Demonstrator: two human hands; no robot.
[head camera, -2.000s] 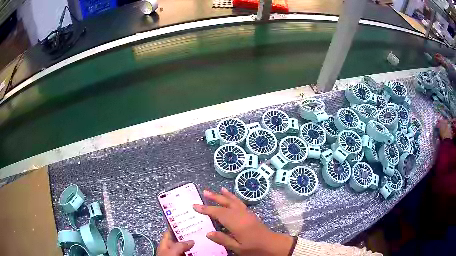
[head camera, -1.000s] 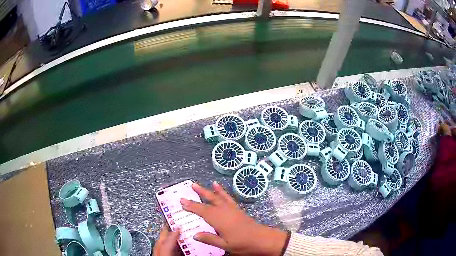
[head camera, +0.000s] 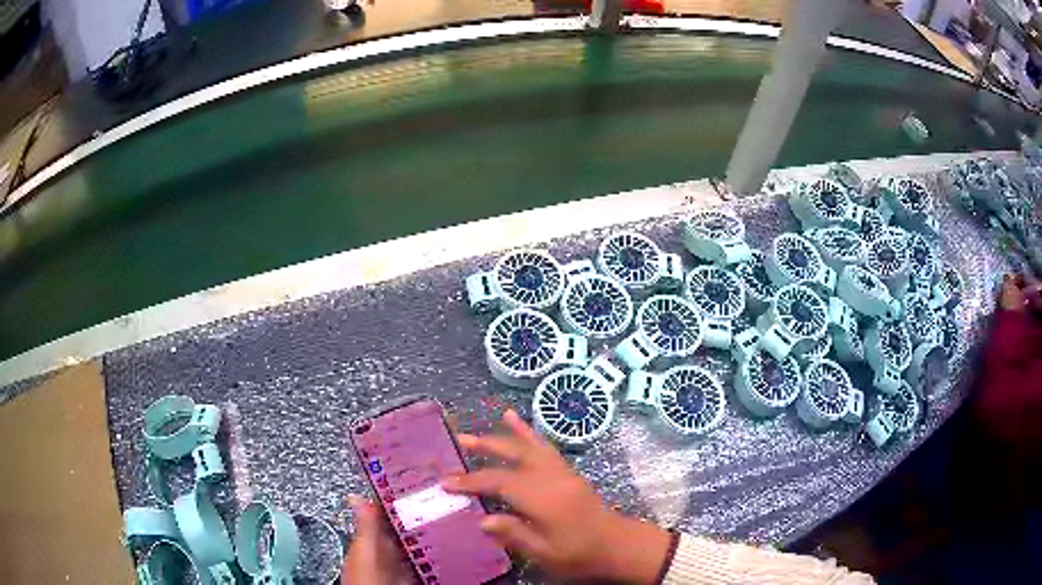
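A smartphone (head camera: 429, 491) with a dimmed pink screen and a white box in its middle is held at the bottom centre. My left hand (head camera: 375, 546) is around its lower left edge, partly cut off by the picture's edge. My right hand (head camera: 548, 497) is over the phone's right side, fingers apart, with a fingertip at the screen; it holds nothing. The fan heads (head camera: 574, 405) lie in a large pile to the right on the shiny grey bench cover (head camera: 331, 366). Empty teal ring housings (head camera: 206, 528) lie at the lower left.
A green conveyor belt (head camera: 434, 160) with a pale rail runs behind the bench. A grey post (head camera: 779, 103) stands at the rail. Cardboard (head camera: 57, 469) lies at the left. Another person's dark red sleeve (head camera: 1011, 377) and hand show at the right edge. A dark table lies beyond the belt.
The phone screen has gone from bright with a list to dimmed with a white box. My right hand's fingers have shifted over the screen. The view has moved slightly.
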